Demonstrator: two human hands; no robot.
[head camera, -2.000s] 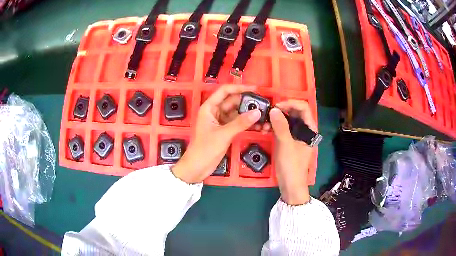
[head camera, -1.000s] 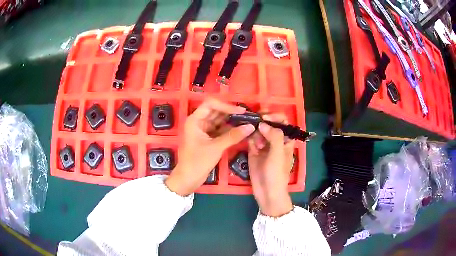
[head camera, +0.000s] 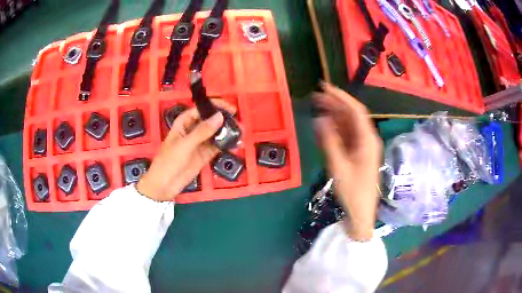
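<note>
My left hand (head camera: 184, 150) holds a dark watch body (head camera: 228, 133) over the lower right part of the orange-red tray (head camera: 260, 74). A black strap half (head camera: 200, 98) points up and away from the watch body. My right hand (head camera: 352, 151) is blurred, off the tray to the right, above the pile of black straps (head camera: 320, 217); whether it holds anything cannot be told. Assembled watches (head camera: 140, 37) lie across the upper pockets. Strapless watch bodies (head camera: 133, 123) sit in the two lower rows.
Silver watch bodies (head camera: 254, 31) sit in the top row. A second tray (head camera: 458, 57) with coloured straps (head camera: 424, 54) is at upper right. Crumpled clear bags (head camera: 420, 171) lie at right, and another bag (head camera: 10, 217) is at the left edge.
The view has shifted right. My right hand has let go of the watch and moved right toward the strap pile. My left hand keeps the watch, its strap now pointing up.
</note>
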